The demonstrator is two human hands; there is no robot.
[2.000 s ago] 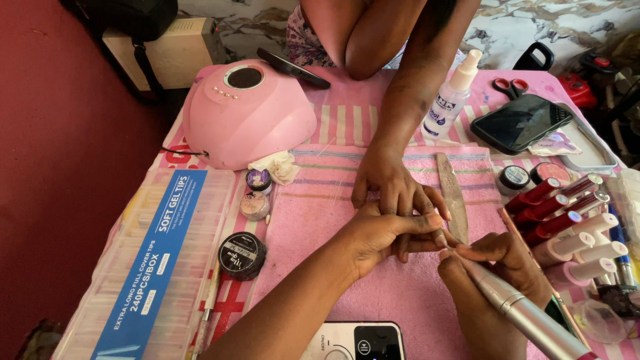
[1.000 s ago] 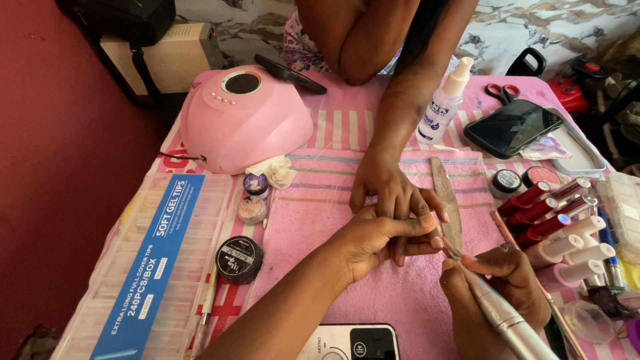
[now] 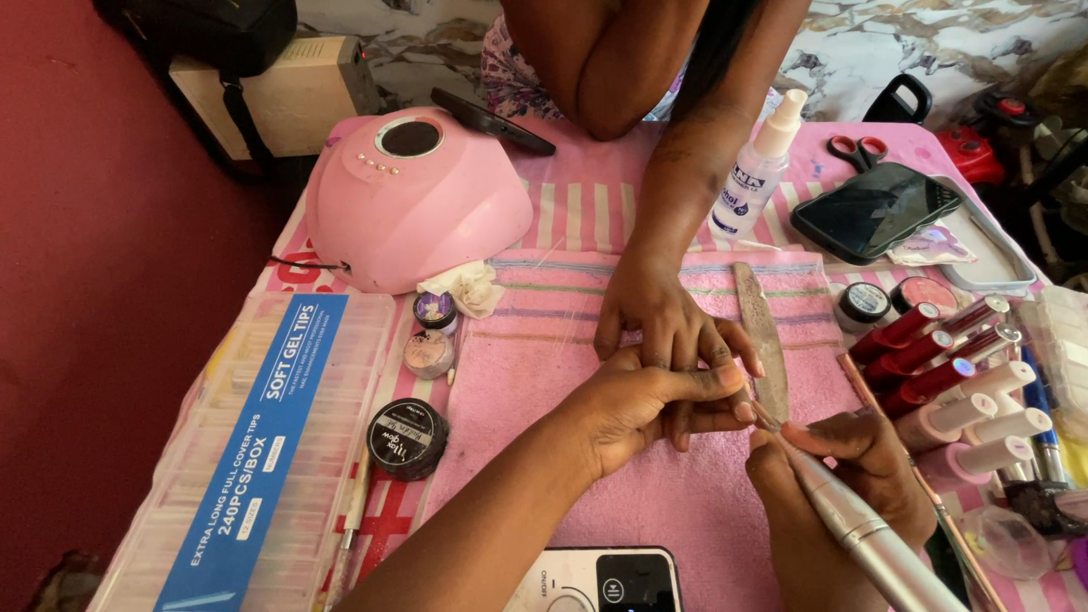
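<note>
Over the pink towel [image 3: 527,365], my left hand [image 3: 633,404] grips a finger of the other person's hand [image 3: 659,310], thumb on top and fingers beneath. My right hand [image 3: 850,476] holds a silver electric nail drill [image 3: 858,527] like a pen. The drill's thin tip is at the held fingertip; whether it touches the nail I cannot tell. A worn nail file [image 3: 762,340] lies on the towel beside the person's fingers. At the bottom edge, partly under my left forearm, is the white drill control unit [image 3: 595,582].
Left are a pink nail lamp [image 3: 416,204], a box of gel tips [image 3: 246,450], and small jars [image 3: 408,438]. Right stand several polish bottles [image 3: 952,382] and a jar [image 3: 864,304]. Farther back are a spray bottle [image 3: 756,174], a smartphone [image 3: 875,212] and scissors [image 3: 858,153].
My left thumb has shifted along the person's finger. The drill's rear end has swung between frames while my right hand keeps hold of it.
</note>
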